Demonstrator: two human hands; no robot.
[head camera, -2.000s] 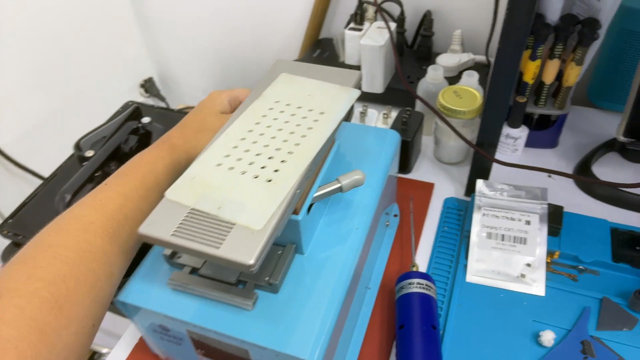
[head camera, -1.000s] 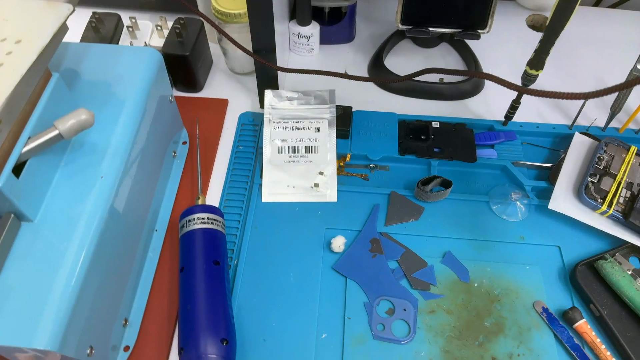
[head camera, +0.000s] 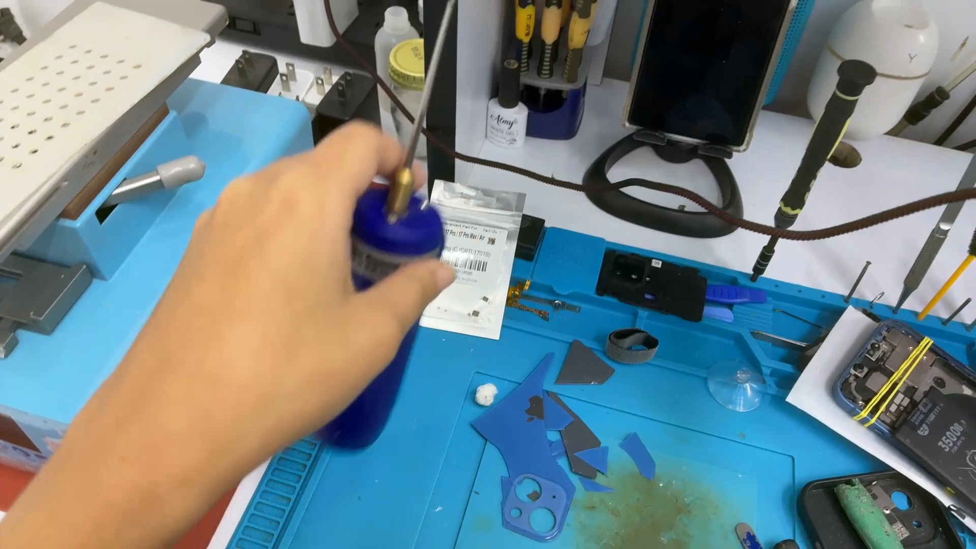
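My left hand (head camera: 286, 297) grips a blue electric glue-remover tool (head camera: 374, 412) around its upper body, thumb across the front. The tool's brass collar (head camera: 400, 191) and long thin metal rod (head camera: 431, 84) point up, and its lower end is over the edge of a blue silicone work mat (head camera: 412, 496). Behind the hand lies a silver packet (head camera: 476, 267) with writing and a barcode. Broken pieces of a blue phone back glass (head camera: 507, 427) lie on the mat. My right hand is out of view.
A light-blue machine (head camera: 229, 114) with a perforated plate (head camera: 84, 76) and lever (head camera: 179, 171) stands left. A brown cord (head camera: 564, 183) crosses the rear. A phone on a stand (head camera: 705, 69) and a screwdriver (head camera: 808, 152) stand behind. An opened phone with yellow bands (head camera: 907, 389) lies right.
My left hand, at the machine's plate two seconds ago and out of view one second ago, now holds the blue tool, which lay beside the machine and is now raised.
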